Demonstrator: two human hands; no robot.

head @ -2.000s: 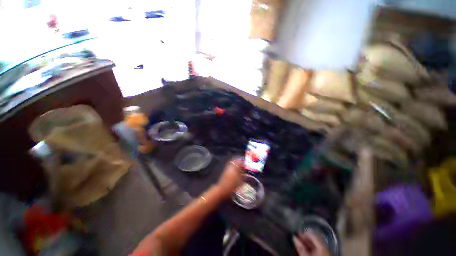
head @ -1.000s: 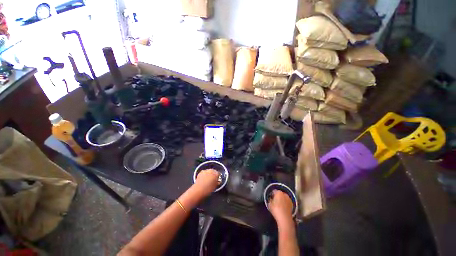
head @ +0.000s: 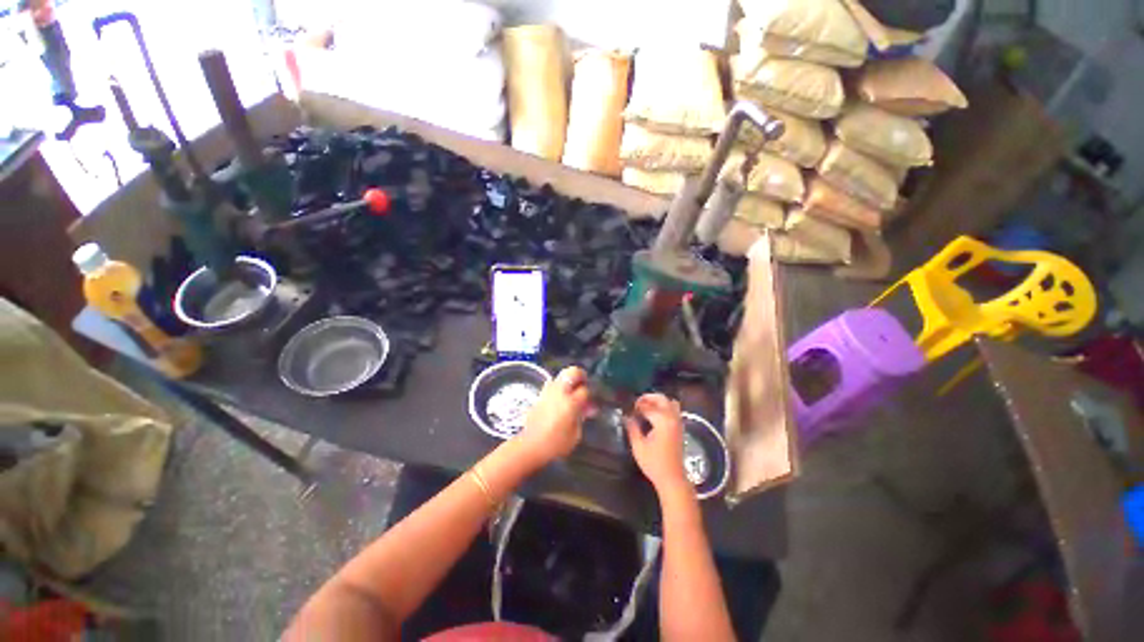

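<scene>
The green hand press (head: 642, 329) stands at the right end of the table with its metal lever (head: 718, 176) slanting up. My left hand (head: 558, 414) and my right hand (head: 656, 436) are close together at the foot of the press, fingers bent. The fixture between them is partly covered, and anything held in the fingertips is too small to tell. The left parts bowl (head: 509, 404) holds small silvery-white bits beside my left hand. The right parts bowl (head: 698, 459) also holds silvery bits, partly behind my right hand.
Black parts (head: 439, 226) are heaped across the table. A smartphone (head: 518, 310) stands behind the left bowl. An upright wood board (head: 763, 376) stands right of the press. Two spare bowls, idle presses and an orange bottle (head: 111, 282) are at the left. An open sack (head: 565, 564) is below the table edge.
Both hands have come up out of the two bowls and moved inward to the foot of the press. The bits in the bowls now show. The view has shifted slightly.
</scene>
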